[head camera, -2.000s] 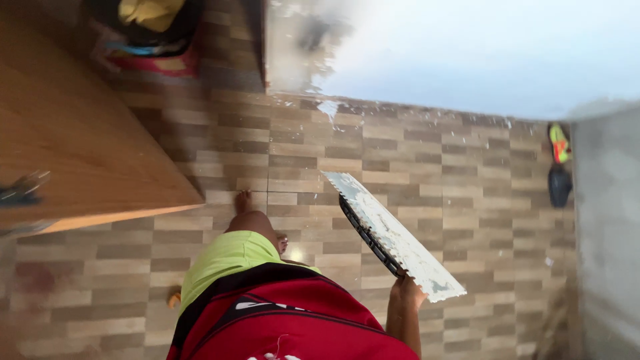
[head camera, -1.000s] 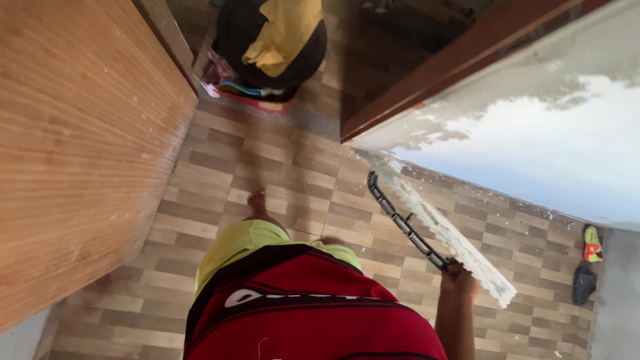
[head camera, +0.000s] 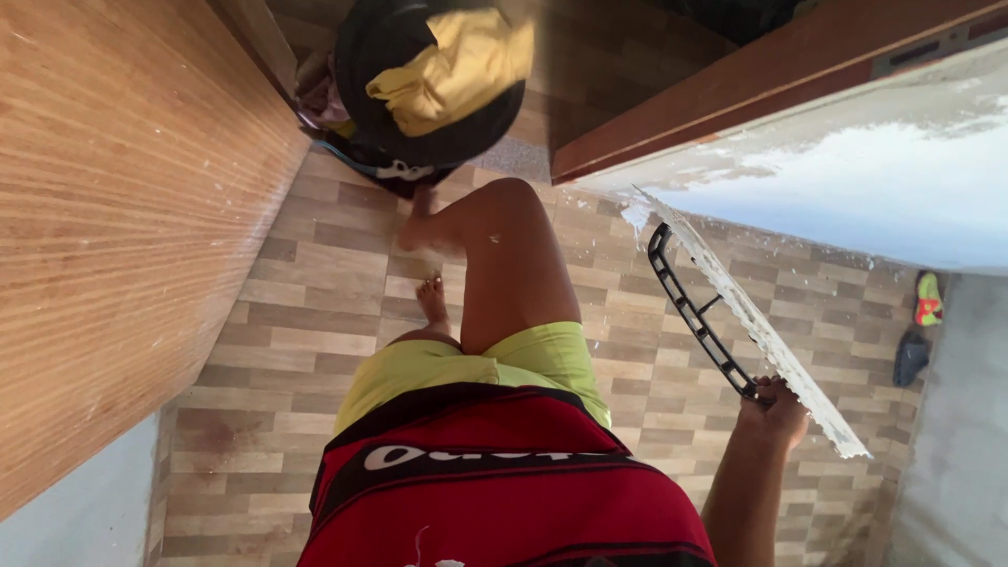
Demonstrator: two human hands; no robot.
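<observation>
My right hand (head camera: 778, 409), at the lower right, is closed around the near end of a black plastic handle. The handle (head camera: 693, 315) belongs to a long plastering float with a notched edge (head camera: 756, 327). Its pale blade is coated with white plaster or putty and slants from the wall's foot toward my forearm. My left hand is out of view. One of my legs is raised, with the knee bent, beside a black round tub (head camera: 504, 102) that has a yellow cloth (head camera: 457, 71) lying on it.
A wooden door (head camera: 126, 205) stands at the left. A brown door frame (head camera: 709, 94) borders the partly coated white wall (head camera: 850, 181). White specks dot the tiled floor (head camera: 299, 339). A bright shoe (head camera: 929, 299) and a dark shoe (head camera: 911, 358) lie by the right wall.
The view has swung toward the doorway, so the tub and cloth show more fully. One leg has lifted toward the tub. The float has stayed in my right hand.
</observation>
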